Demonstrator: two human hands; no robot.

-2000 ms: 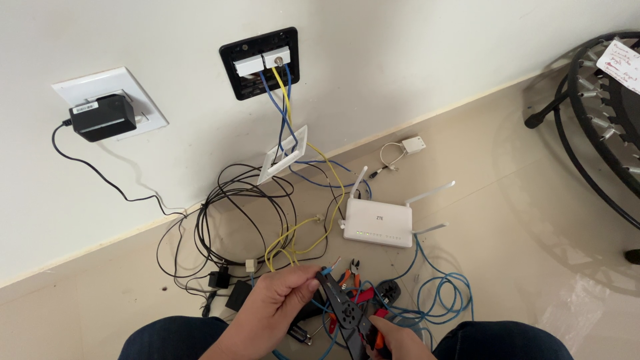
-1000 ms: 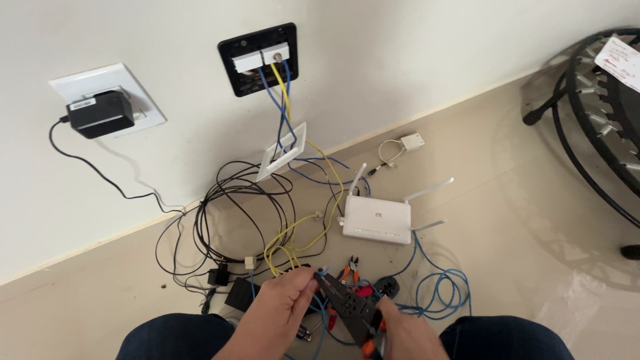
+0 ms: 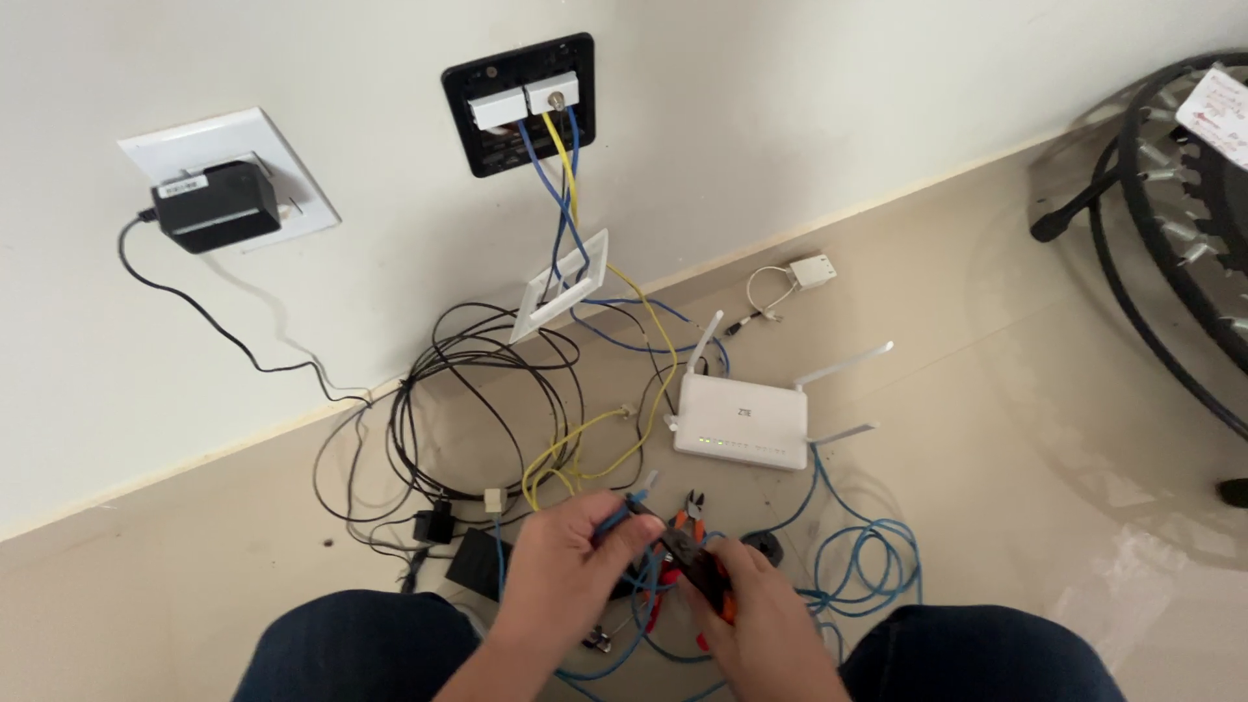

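Note:
My left hand (image 3: pixel 575 556) pinches a blue network cable (image 3: pixel 612 519); a clear, pale tip (image 3: pixel 649 481) shows just past its fingers. In my right hand (image 3: pixel 756 619) is a dark crimping or stripping tool (image 3: pixel 687 554) with orange on its handle. The tool's jaw end reaches the cable beside my left thumb; whether it grips the cable is hard to tell. Diagonal cutters (image 3: pixel 694 507) with orange handles lie on the floor just beyond my hands. Red-handled tools (image 3: pixel 655 609) are partly hidden beneath them. Loops of blue cable (image 3: pixel 868 565) lie to the right.
A white router (image 3: pixel 741 421) stands on the floor beyond my hands, near coiled black cable (image 3: pixel 419 409) and yellow cable (image 3: pixel 585 458). An open wall box (image 3: pixel 522 102) has wires running through a loose white frame (image 3: pixel 561 288). A black adapter (image 3: pixel 219 207) is plugged in; a mini trampoline (image 3: pixel 1150 195) stands right.
The tool in my right hand has turned and now shows a narrower side. The cable end by my left fingers, hidden a second ago, shows again.

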